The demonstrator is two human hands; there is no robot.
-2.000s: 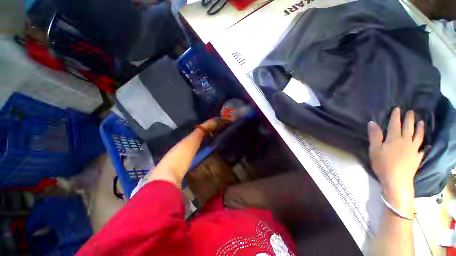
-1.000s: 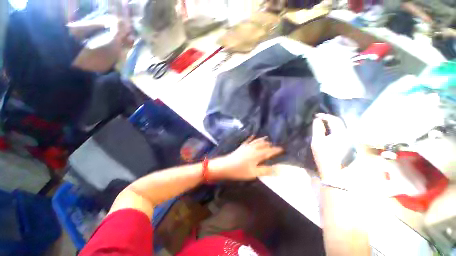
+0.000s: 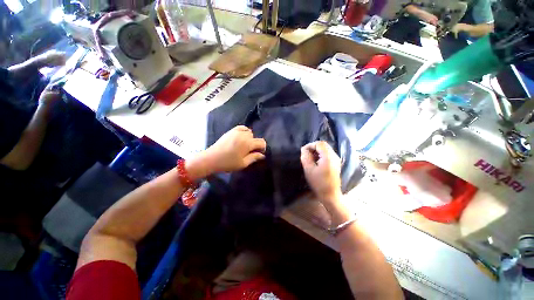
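A dark grey to navy garment piece (image 3: 281, 126) lies bunched on the white sewing-machine table (image 3: 375, 240) and hangs over its front edge. My left hand (image 3: 237, 149) pinches the cloth at its left part, with the fingers curled. My right hand (image 3: 322, 170) is curled on the cloth to the right, with thumb and fingertips together on it. Both hands are left of the needle area of the cream lockstitch machine (image 3: 492, 202). The exact grip under the fingertips is hidden.
A red plastic bag (image 3: 462, 196) lies under the machine arm. Scissors (image 3: 141, 104) and a red flat case (image 3: 175, 89) lie at the left. An open drawer-like box (image 3: 304, 55) is behind. A blue basket (image 3: 170, 252) with grey cloth (image 3: 88, 205) stands lower left. Other people's arms show upper left and upper right.
The view has swung toward the machine. My left hand has come up from the basket side onto the cloth. My right hand has gone from lying flat to curled on the cloth.
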